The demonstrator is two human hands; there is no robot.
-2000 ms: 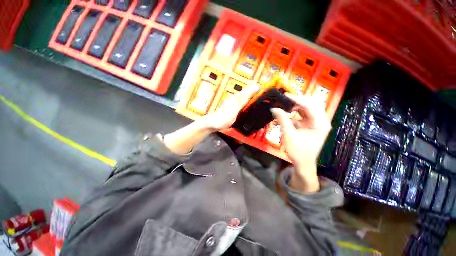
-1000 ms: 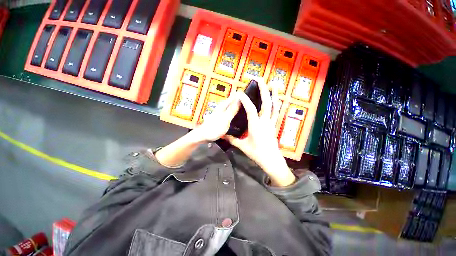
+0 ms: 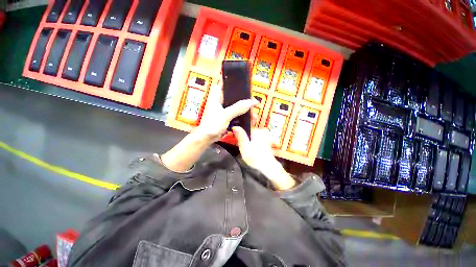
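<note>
A black covered phone (image 3: 236, 82) is held upright, its long side pointing away from me, above the red phone tray (image 3: 335, 94). My left hand (image 3: 215, 117) grips its left side and lower part, with the thumb across it. My right hand (image 3: 257, 149) touches its lower end with the thumb. Several open phones (image 3: 290, 71) with orange and silvery insides lie in the tray slots. The tray's upper left slot (image 3: 209, 44) holds no phone and shows a white patch. The hands hide part of the lower row.
A finished red tray (image 3: 149, 86) with black phones lies left. The black blister tray (image 3: 387, 136) lies right, with covers in some pockets. Stacked red trays (image 3: 365, 28) stand at the back right. A cardboard carton (image 3: 397, 208) with black trays sits below the bench edge.
The black phone has turned from edge-on to flat, its dark face now showing, and moved slightly left. My right hand has moved down from around it to its lower end.
</note>
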